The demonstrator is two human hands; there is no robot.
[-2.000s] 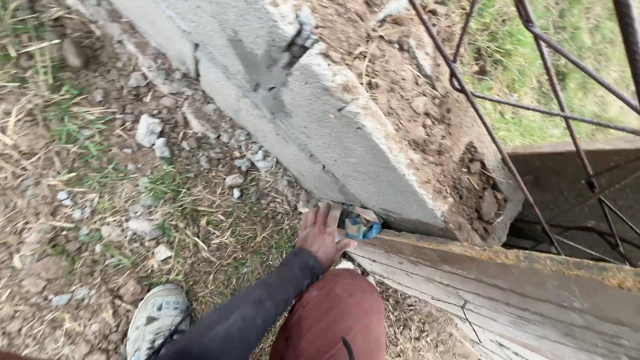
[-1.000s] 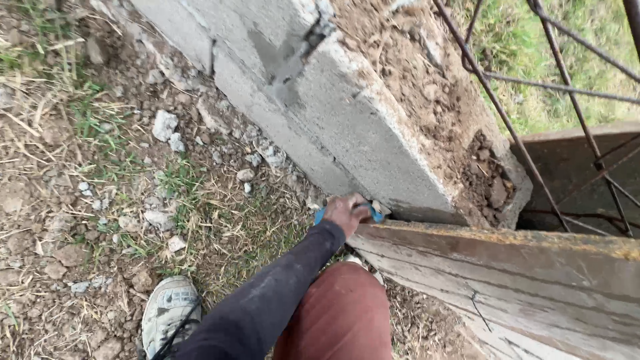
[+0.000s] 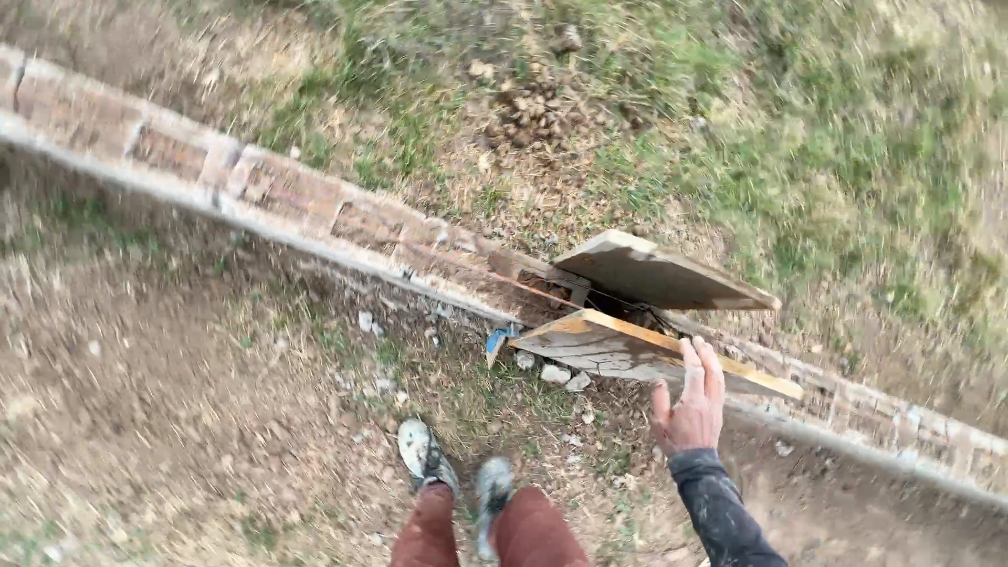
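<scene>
My right hand (image 3: 691,402) is at the right, thumb apart and fingers stretched out, with nothing held. Its fingertips overlap the top edge of the near wooden board (image 3: 622,354); whether they touch it is unclear. A second board (image 3: 669,276) stands on the far side of the wall, with a dark gap between the two. A small blue object (image 3: 498,340) lies by the near board's left end, beside a thin piece that looks like wood. My left hand is out of view.
A low concrete block wall (image 3: 315,228), its cells holding soil, crosses the view diagonally. An orange line runs above part of it. White stones (image 3: 555,373) lie below the near board. My shoes (image 3: 425,453) stand on dirt and grass.
My left hand, earlier at the blue object beside the board's end, has left the view. My right hand has come into view over the near board. The view has shifted widely.
</scene>
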